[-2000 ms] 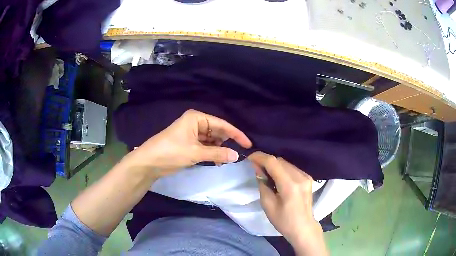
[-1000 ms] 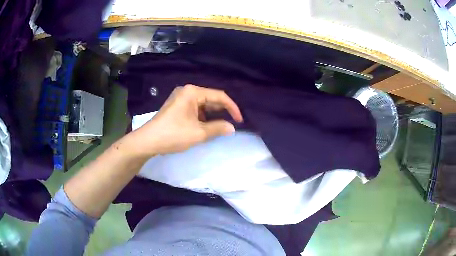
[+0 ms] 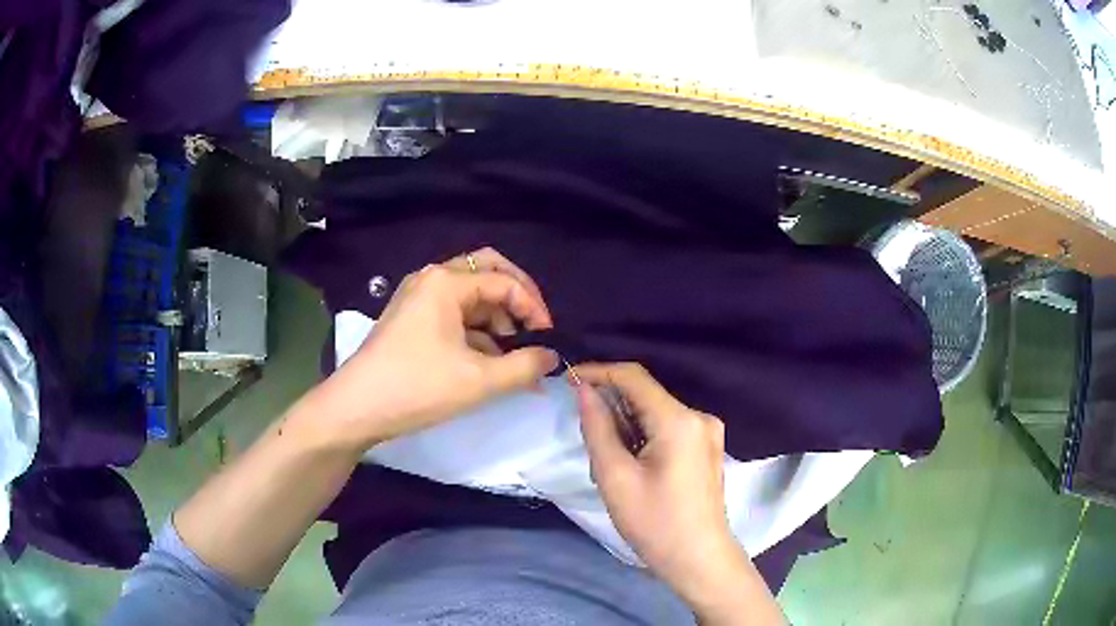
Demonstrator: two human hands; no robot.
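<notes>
The dark purple garment lies over the lap, with white lining showing under its near edge. A shiny round button sits on the purple cloth left of my hands. My left hand pinches the garment's edge in a small fold between thumb and fingers; a yellow ring is on one finger. My right hand holds a thin needle between thumb and forefinger, its tip at the pinched fold. A dark metal tool, perhaps snips, lies in the right palm. Thread cannot be made out.
The white-topped table with a tape measure along its edge runs across the top. A grey mat bears tiny dark pieces. A wire-mesh basket stands right. A blue crate and purple garments are left.
My right hand was out of view at the lower right a second ago and is back at the cloth with the needle. My left hand has closed on the garment's edge.
</notes>
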